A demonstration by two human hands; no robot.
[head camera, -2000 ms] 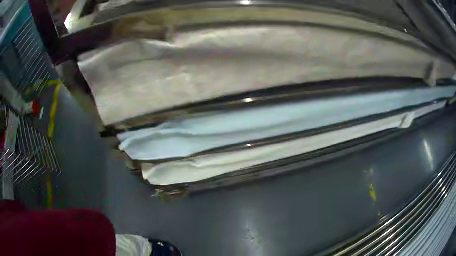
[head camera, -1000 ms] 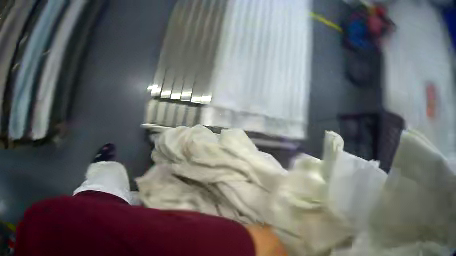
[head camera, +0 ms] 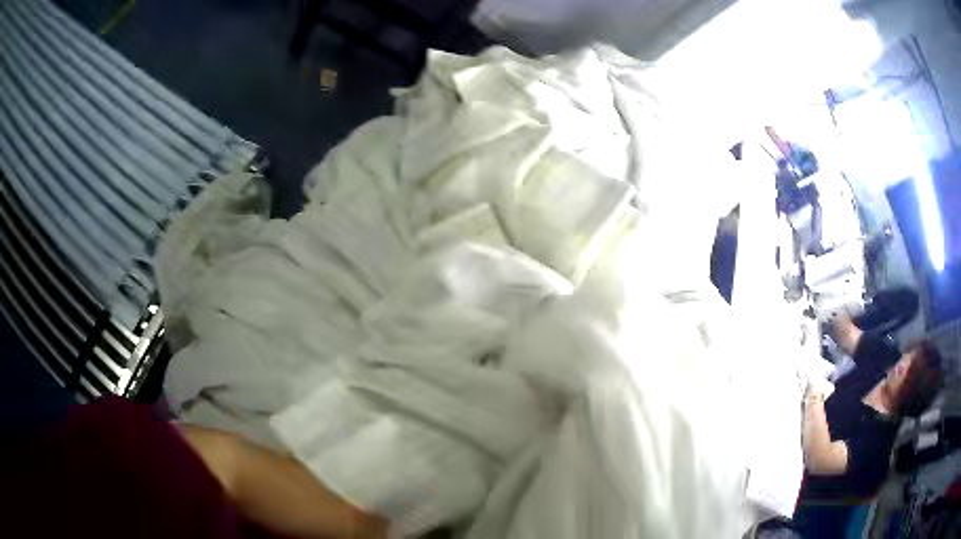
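A large crumpled heap of cream-white cloth (head camera: pixel 422 284) fills the middle of the view. My forearm, in a dark red sleeve, reaches in from the lower left to the cloth's lower edge. The hand at its end is cut off by the bottom edge or hidden by cloth, and I cannot tell which hand it is. No other hand of mine can be made out. The right part of the heap is overexposed and blurred.
A metal frame of parallel bars (head camera: pixel 100 137), partly covered with folded white fabric, lies at the left beside the heap. A person in a dark top (head camera: pixel 869 421) is at the far right by a cluttered bright table. Dark floor shows at the upper left.
The view has swung right and up. The cream-white heap now fills the centre, the barred frame has shifted to the left edge, and the stacked frames have left the view.
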